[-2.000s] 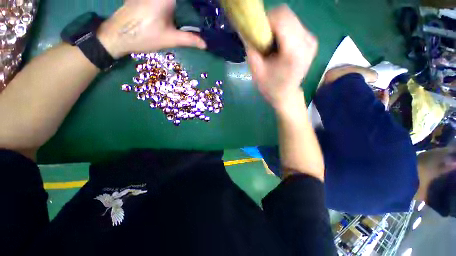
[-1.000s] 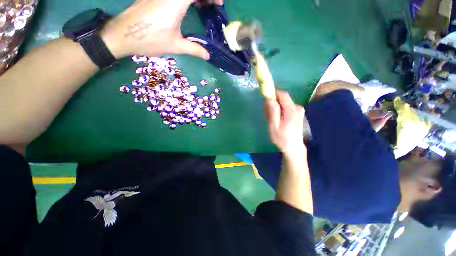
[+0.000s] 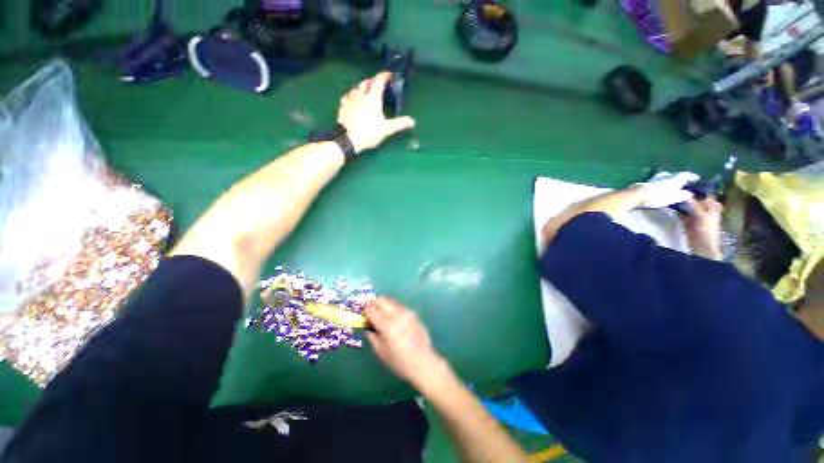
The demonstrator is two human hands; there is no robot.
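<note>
My left hand (image 3: pixel 369 116) is stretched far out over the green table (image 3: pixel 470 217), fingers around a dark sandal piece (image 3: pixel 398 81). Whether it grips the piece firmly is hard to tell. My right hand (image 3: pixel 397 333) is closed on the yellow handle of a hammer (image 3: pixel 334 315), low at the near side. The hammer's head lies over the left part of a loose heap of shiny purple-pink studs (image 3: pixel 312 339) and is blurred. The fingers of my right hand are partly hidden by the hand itself.
A large clear bag of copper-pink studs (image 3: pixel 90 262) lies at the left. Dark sandals (image 3: pixel 230 61) and dark round pieces (image 3: pixel 488 32) lie along the far side. A neighbour in a navy sleeve (image 3: pixel 632 280) works over a white sheet (image 3: pixel 565 316) at the right, beside yellow wrapping (image 3: pixel 795 222).
The view has shifted to show more of the far table. My left hand has moved forward, away from me. My right hand has brought the hammer down and left to the stud heap.
</note>
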